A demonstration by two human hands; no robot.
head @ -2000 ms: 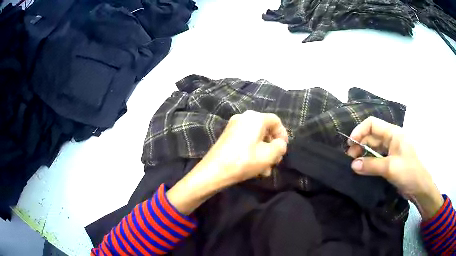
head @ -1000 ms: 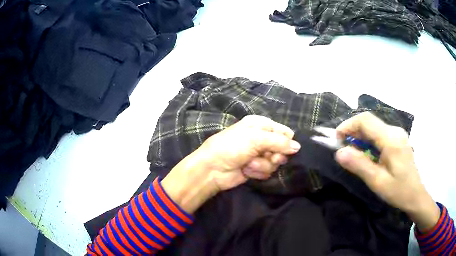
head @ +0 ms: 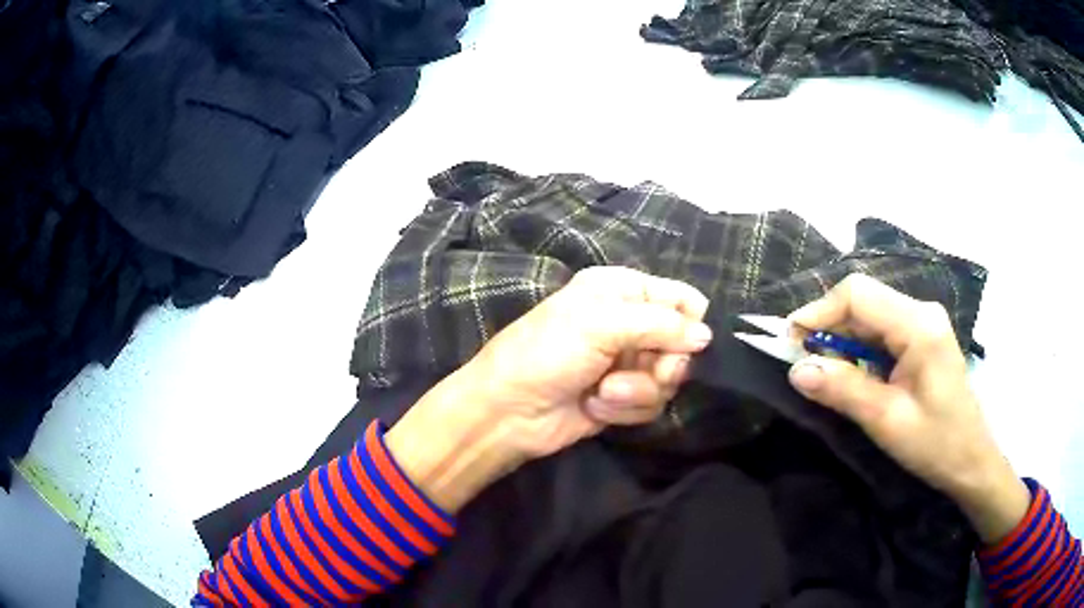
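Observation:
The plaid garment [head: 458, 285] lies bunched on the white table, its dark lining [head: 559, 523] spread toward me. My left hand [head: 594, 356] is over the middle of the garment, thumb and fingertips pinched together; whatever is between them is too small to tell. My right hand [head: 897, 368] holds the thread snips [head: 773, 336], their silver blades apart and pointing left, close to my left fingertips. Blue shows on the grips. A dark band [head: 743, 368] lies over the plaid beneath the blades.
A heap of navy garments [head: 190, 154] covers the left side. A pile of other plaid pieces [head: 844, 48] lies at the top right. The white table [head: 571, 107] has yellow-green markings at its lower left edge.
The snips were side-on and away from my left hand; now they point at its fingertips with blades spread. My left hand has shifted slightly right.

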